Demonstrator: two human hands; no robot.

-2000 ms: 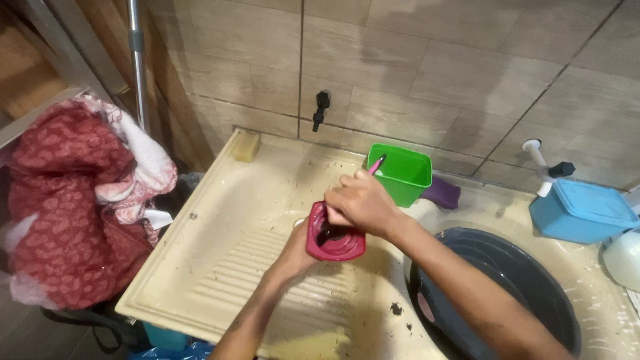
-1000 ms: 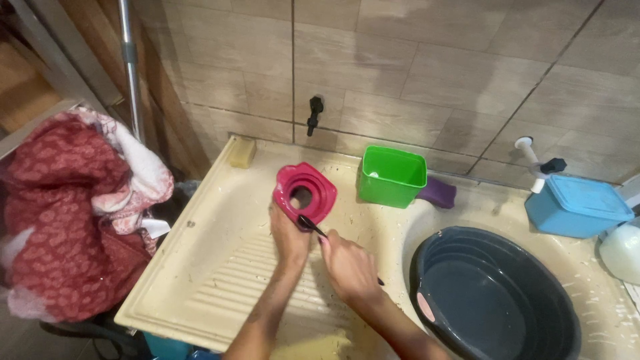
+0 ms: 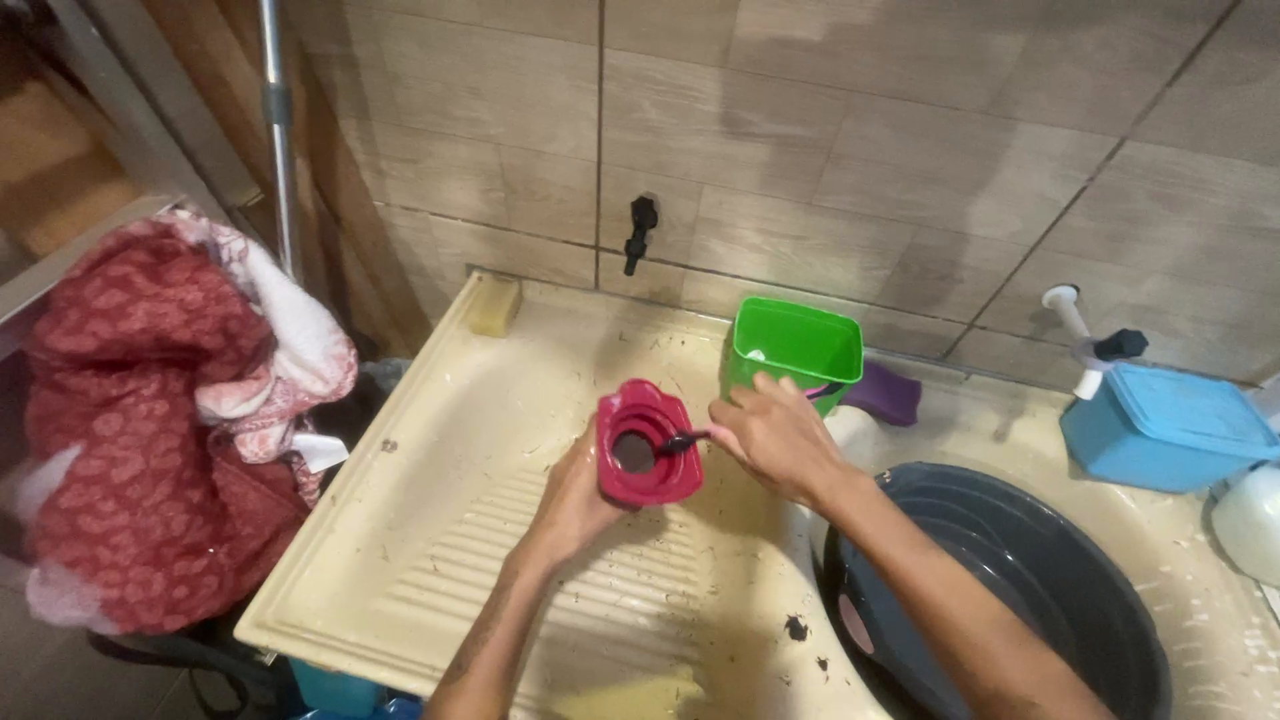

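Observation:
My left hand (image 3: 580,485) holds a red plastic cup-like container (image 3: 650,490), its opening facing me, over the cream laundry sink's ribbed washboard (image 3: 450,575). My right hand (image 3: 775,435) grips a thin tool with a dark tip (image 3: 682,441), perhaps a brush or spoon; the tip is at the container's inner right wall. Dark matter shows at the bottom of the container. Just beyond my right hand stands a green plastic bin (image 3: 800,340) with a small white thing inside. A purple item (image 3: 885,393) lies beside the bin.
A dark round basin (image 3: 1010,590) sits in the right bowl. Farther right are a blue lidded box (image 3: 1165,425) and a white tap (image 3: 1068,310). A black tap (image 3: 640,235) juts from the tiled wall. A yellow soap bar (image 3: 495,306) is at the back-left corner; red patterned cloth (image 3: 150,430) hangs left.
The red container was tilted differently a second ago, higher on the sink. My right hand has moved up from below it to its right side, still with the dark-tipped tool.

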